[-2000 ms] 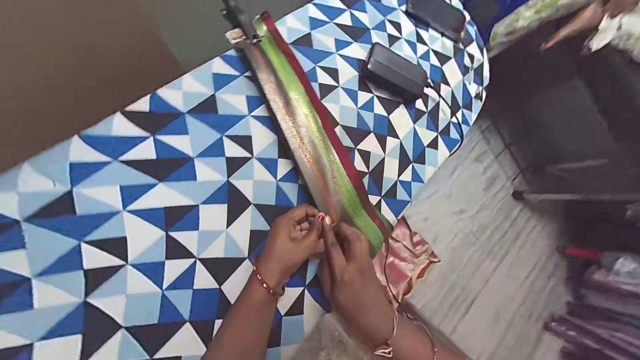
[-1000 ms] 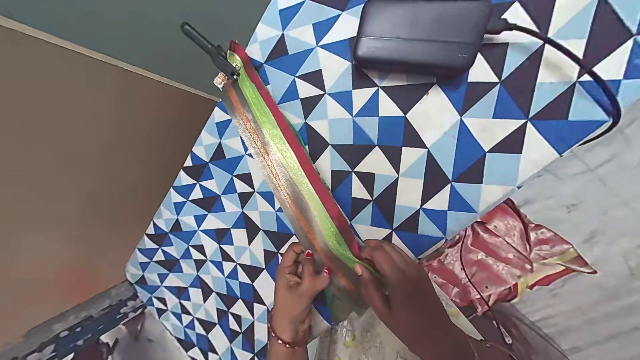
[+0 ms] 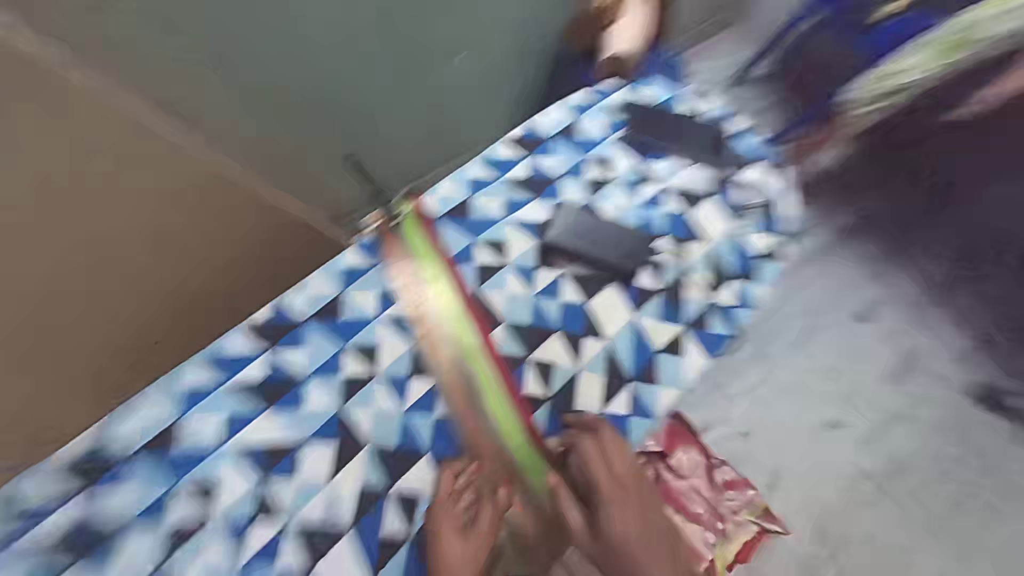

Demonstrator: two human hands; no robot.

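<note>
A long strip of fabric (image 3: 448,328), coppery with a green band and a red edge, stretches over a surface with a blue, white and black triangle pattern. Its far end is at a dark clip (image 3: 386,210) by the surface's edge. My left hand (image 3: 464,512) is at the left side of the strip's near end, fingers bent. On the right side, my right hand (image 3: 608,496) has its fingers on the near end of the strip. The view is blurred, so the fingertips and their exact hold are unclear.
A dark box-shaped device (image 3: 596,240) and another flat dark object (image 3: 676,132) lie on the patterned surface (image 3: 608,312). Pink-red shiny cloth (image 3: 704,496) hangs beside my right hand. Part of a person (image 3: 628,36) shows at the far end. A wall borders the left.
The view has swung, bringing the surface's far end back into sight. Both hands stay at the near end of the fabric strip.
</note>
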